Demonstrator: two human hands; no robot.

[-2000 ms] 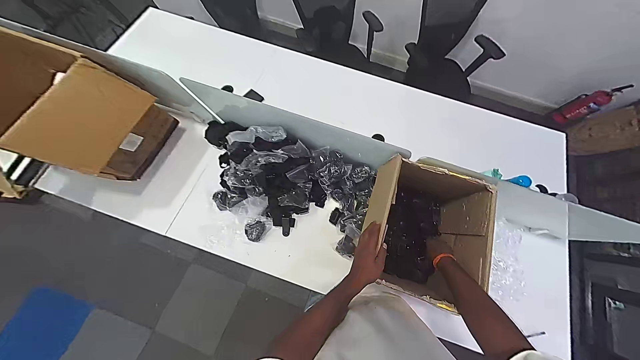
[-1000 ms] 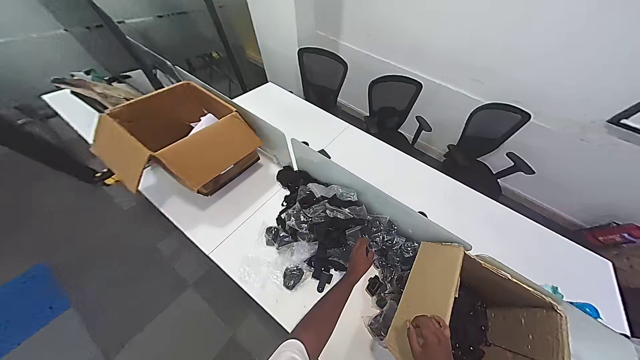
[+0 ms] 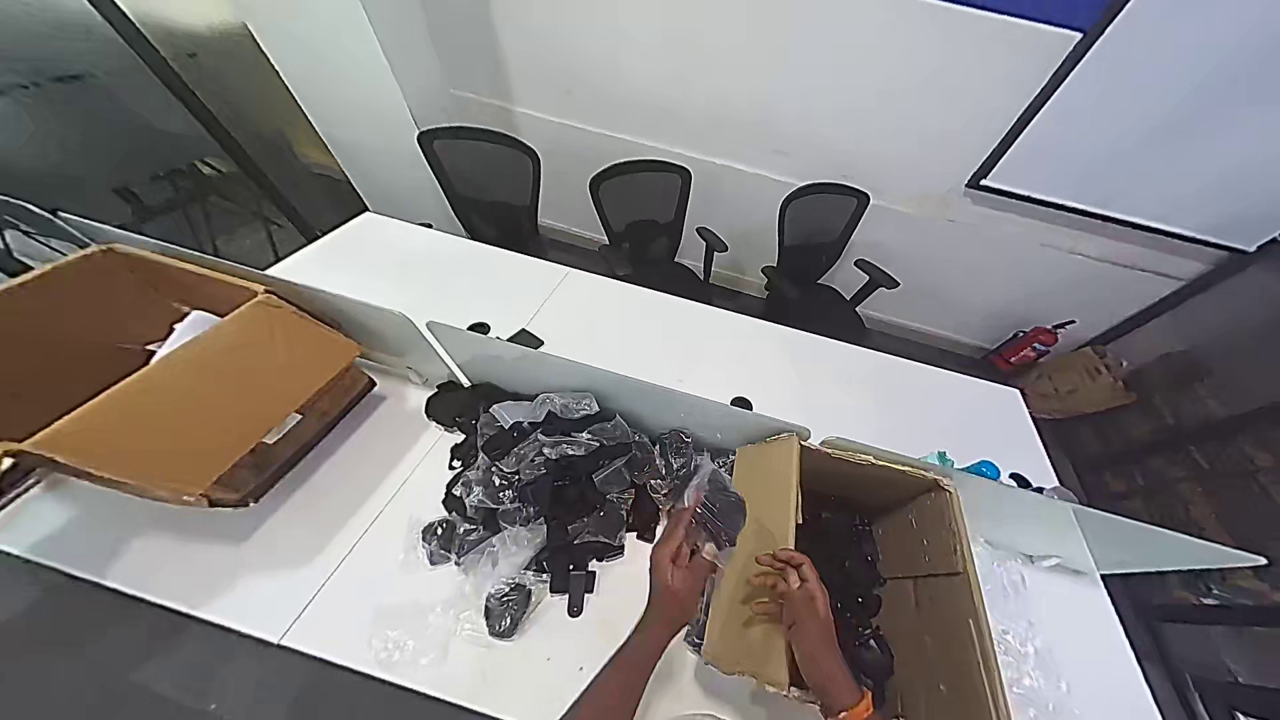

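Note:
My left hand [image 3: 680, 575] holds a black item in a clear plastic bag [image 3: 718, 508], just left of the raised flap of a cardboard box [image 3: 925, 620]. At that flap is my right hand [image 3: 800, 600], an orange band at its wrist, fingers apart and nothing seen in them; whether they touch the cardboard is unclear. Several black items [image 3: 862, 600] lie inside the box, partly hidden by the flap and hand. To the left spreads a pile of black items [image 3: 570, 480], many in clear bags. A bagged black piece [image 3: 508, 608] lies at the pile's near edge.
A larger open cardboard box [image 3: 200, 410] stands on the left of the white table [image 3: 350, 560]. A low frosted divider [image 3: 620, 385] runs behind the pile. Clear plastic bags [image 3: 1025, 630] lie right of the nearer box. Mesh chairs [image 3: 640, 200] stand beyond the far table.
My left hand has moved right from the pile to the box flap and now holds a bagged item. My right hand was inside the box two seconds ago, then on the flap. The view has shifted.

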